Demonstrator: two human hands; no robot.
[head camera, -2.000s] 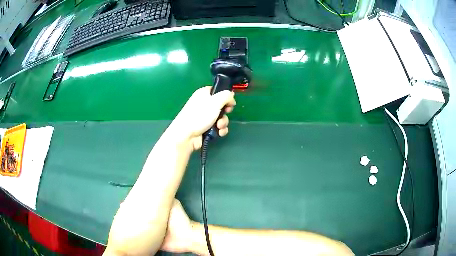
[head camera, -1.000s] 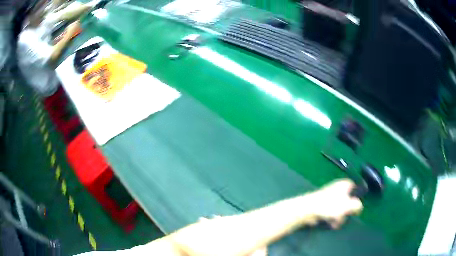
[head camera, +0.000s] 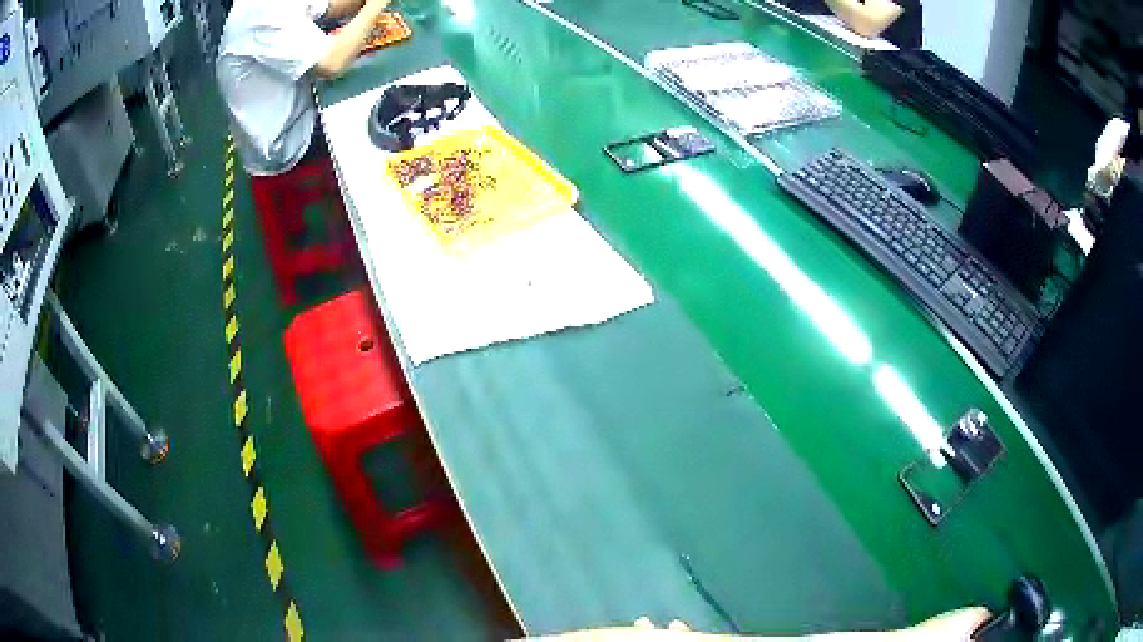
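Note:
My left hand (head camera: 963, 623) is at the bottom right edge, partly cut off, closed around a black barcode scanner (head camera: 1028, 607). Its forearm runs along the bottom edge. Small fingertip-like bumps show on that forearm, perhaps from my right hand, which is otherwise out of the picture. A phone mid-frame assembly (head camera: 975, 443) lies on the glossy green strip above the scanner, apart from it, its open window towards the lower left. Another phone mid-frame (head camera: 677, 144) lies farther up the strip.
An orange-yellow parts tray (head camera: 539, 188) and a black object (head camera: 399, 115) sit on white paper (head camera: 527, 295). Keyboard (head camera: 915, 251), mouse (head camera: 913, 184), dark brown box (head camera: 1010, 226) and clear trays (head camera: 742, 85) are beyond the strip. Red stools (head camera: 351, 364) and a seated person (head camera: 270, 75) are left.
The view has swung left and steadied, showing more of the line. The phone assembly and scanner now appear farther right and lower. My left hand still holds the scanner.

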